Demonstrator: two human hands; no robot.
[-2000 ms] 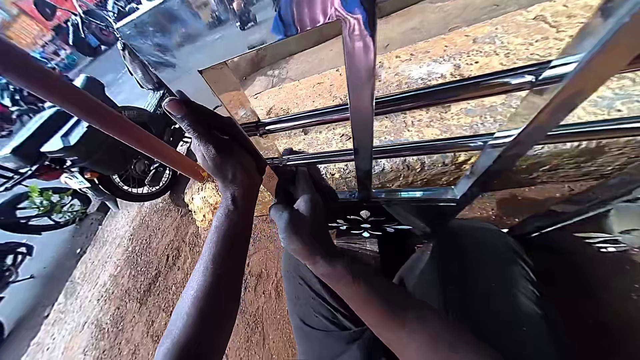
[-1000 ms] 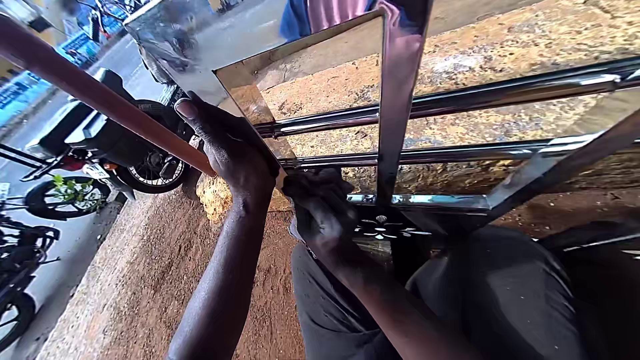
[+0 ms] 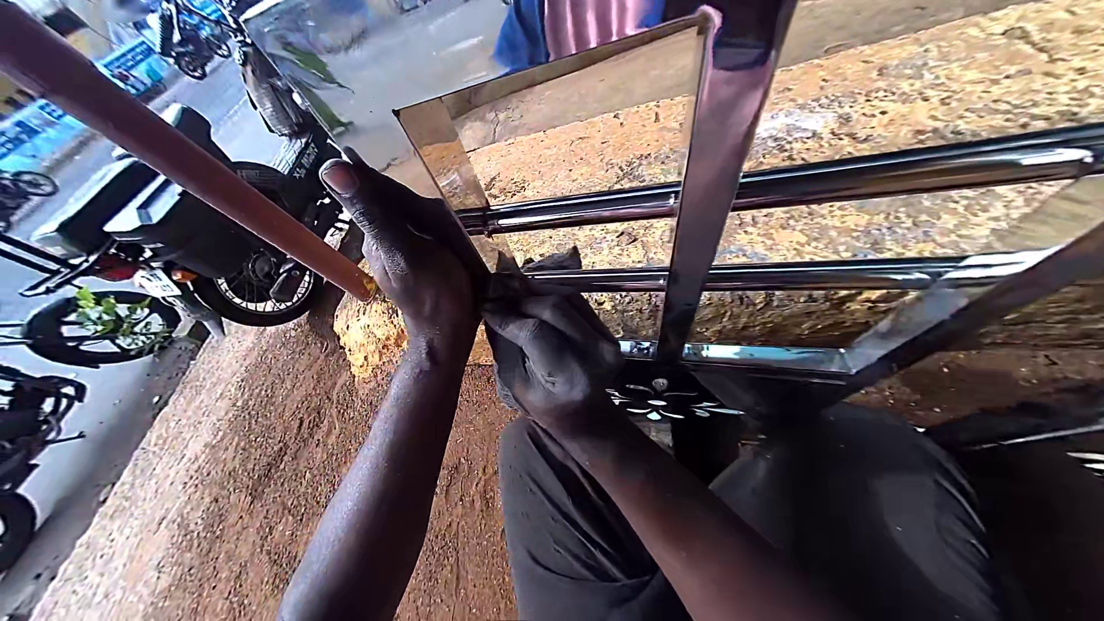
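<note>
A polished metal frame (image 3: 711,190) of flat bars, with two shiny round tubes (image 3: 871,177) across it, stands in front of me, tilted. My left hand (image 3: 414,241) grips the frame's left edge, thumb pointing up and fingers hidden behind it. Just right of and below it, my right hand (image 3: 556,349) is closed on a dark cloth (image 3: 556,259), pressed against the frame's lower left corner. A black panel with a pale flower pattern (image 3: 660,401) shows below the frame, beside my right wrist.
A reddish-brown pole (image 3: 198,172) slants down from the upper left, ending near my left hand. Parked motorcycles (image 3: 164,216) stand on the road at the left. A rough yellowish stone ledge (image 3: 940,86) lies behind the frame. My knees in dark trousers (image 3: 845,500) are below it.
My right hand has shifted slightly against the frame's lower left corner, still with the cloth. My left hand keeps its hold on the edge. The view has swung a little.
</note>
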